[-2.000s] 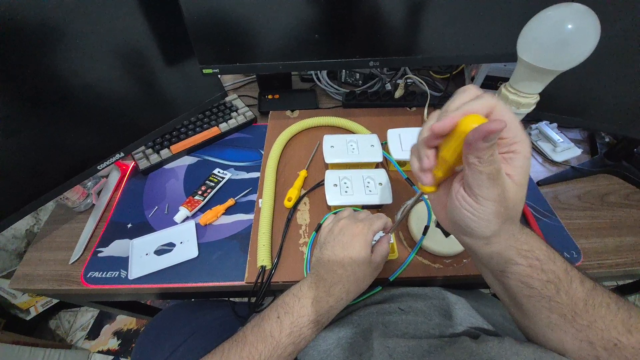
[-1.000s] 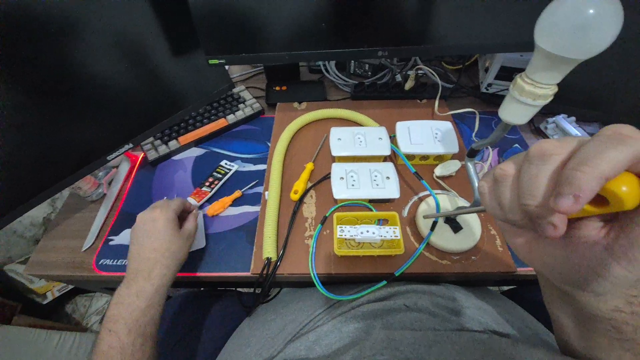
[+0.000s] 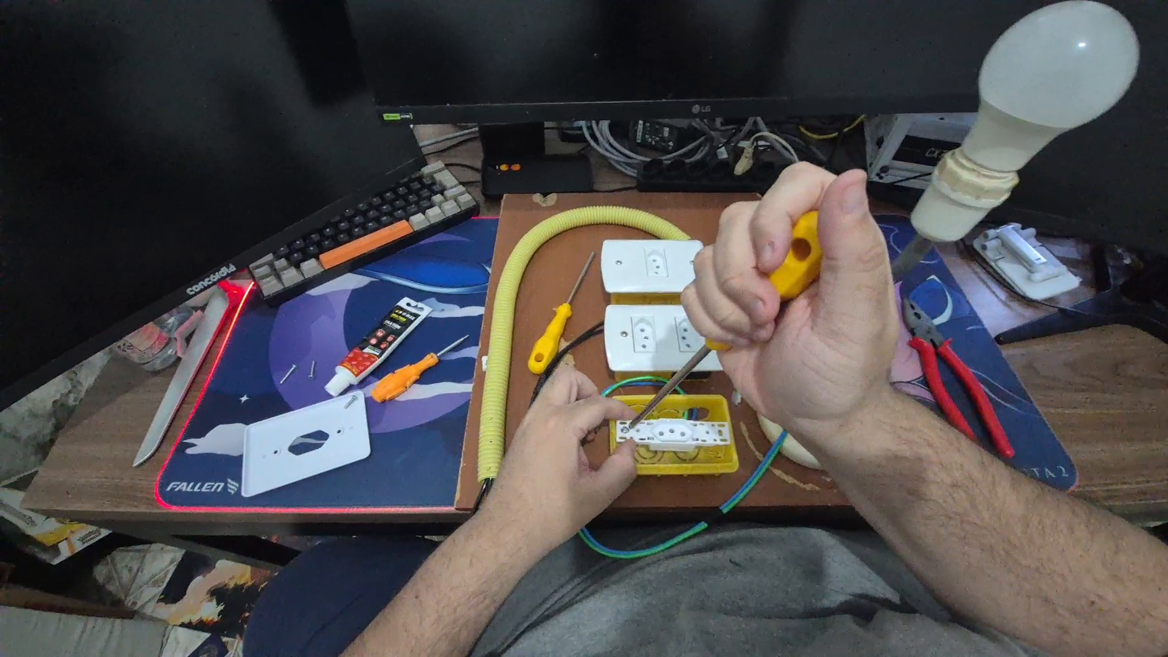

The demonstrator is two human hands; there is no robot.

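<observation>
My right hand (image 3: 794,310) grips a yellow-handled screwdriver (image 3: 671,391), its shaft slanting down to the left end of a white socket bracket (image 3: 673,432). That bracket lies across a yellow electrical box (image 3: 686,467) on a brown board. The thumb and fingers of my left hand (image 3: 575,447) are at the same left end, where a screw seems to sit; whether they pinch it I cannot tell. Green and blue wires (image 3: 652,551) loop from the box toward my lap. Above the box are a double-socket plate (image 3: 643,339) and a single-socket plate (image 3: 639,266), both white.
Yellow corrugated conduit (image 3: 497,383) curves over the board. Another yellow screwdriver (image 3: 549,339), an orange screwdriver (image 3: 401,378), a glue tube (image 3: 379,347) and a white cover plate (image 3: 310,445) lie left. Red-handled pliers (image 3: 954,379) lie right, below a light bulb (image 3: 1058,64) in a holder.
My left hand has moved from beside the cover plate at the left to the yellow box. My right hand has brought the screwdriver from the right to the bracket's left end.
</observation>
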